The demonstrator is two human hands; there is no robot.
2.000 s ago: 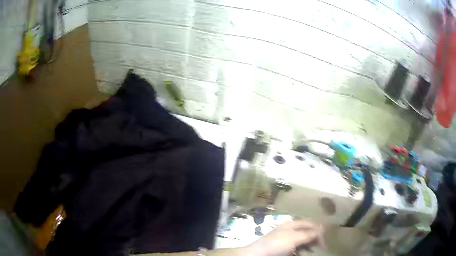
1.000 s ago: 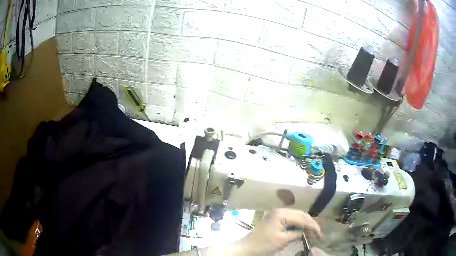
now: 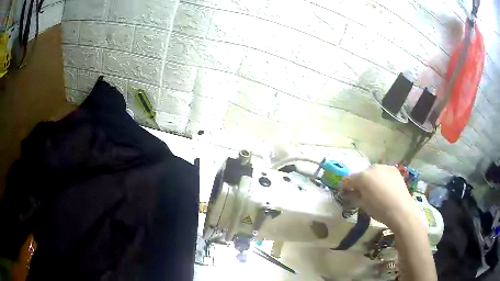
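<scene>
My right hand (image 3: 378,192) reaches over the top of the cream-white sewing machine (image 3: 290,217). Its bent fingertips are at the small metal parts beside a blue and green spool (image 3: 334,173). Whether they hold anything is hidden. My left hand is out of view. The dark garment (image 3: 109,197) lies in soft folds left of the machine, its straight right edge beside the machine head. A thin dark stick, perhaps tweezers (image 3: 275,260), lies right of the needle area. A dark strap (image 3: 353,233) hangs over the machine's front.
Two dark thread cones (image 3: 397,94) stand on holders by the brick wall, beside a hanging red bag (image 3: 463,82). A yellow-green cutter (image 3: 145,104) is by the wall. A brown cardboard guard (image 3: 41,82) stands at left. More dark cloth (image 3: 460,230) is at far right.
My left hand, earlier low in front of the machine, has left the picture. My right hand, earlier only partly seen at the bottom edge, is now up on the machine's top. The garment lies as before.
</scene>
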